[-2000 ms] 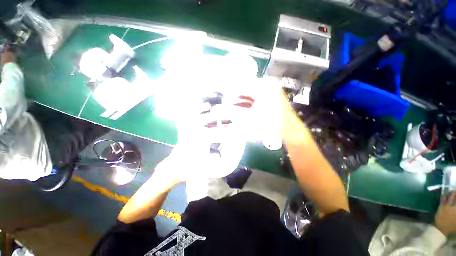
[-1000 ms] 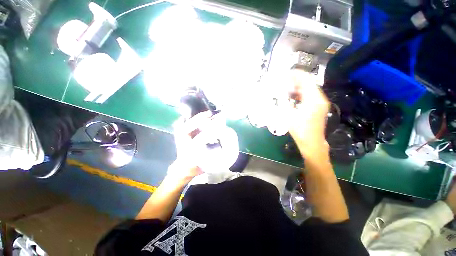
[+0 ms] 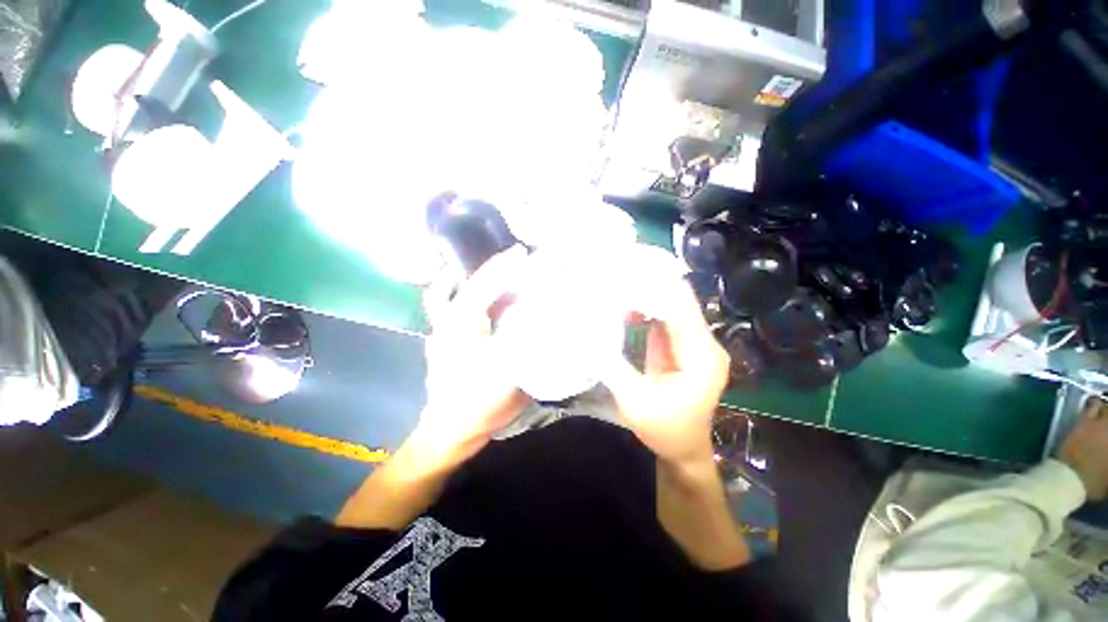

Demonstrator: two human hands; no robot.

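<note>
My left hand point(image 3: 468, 352) holds a glaring white rounded housing point(image 3: 557, 346) in front of my chest, at the bench edge. A dark cylinder-like part point(image 3: 476, 231) sticks up beside my left fingers; whether I hold it or it belongs to the housing cannot be told. My right hand point(image 3: 674, 377) is at the housing's right side, fingers bent around its edge. Between the right fingers a small dark greenish piece point(image 3: 637, 340) shows. Glare hides the housing's details and the fingertips.
Glaring white housings point(image 3: 450, 109) are heaped behind my hands. Bracketed units point(image 3: 170, 176) lie at far left. A silver-grey box point(image 3: 717, 73) stands behind glossy black round parts point(image 3: 796, 292), with a blue bin point(image 3: 917, 170) beyond. A neighbour's sleeve point(image 3: 972, 535) is at right, stools below.
My right hand has come from near the silver-grey box back to the housing and now touches its right side. The view has shifted, so the bench things sit further left.
</note>
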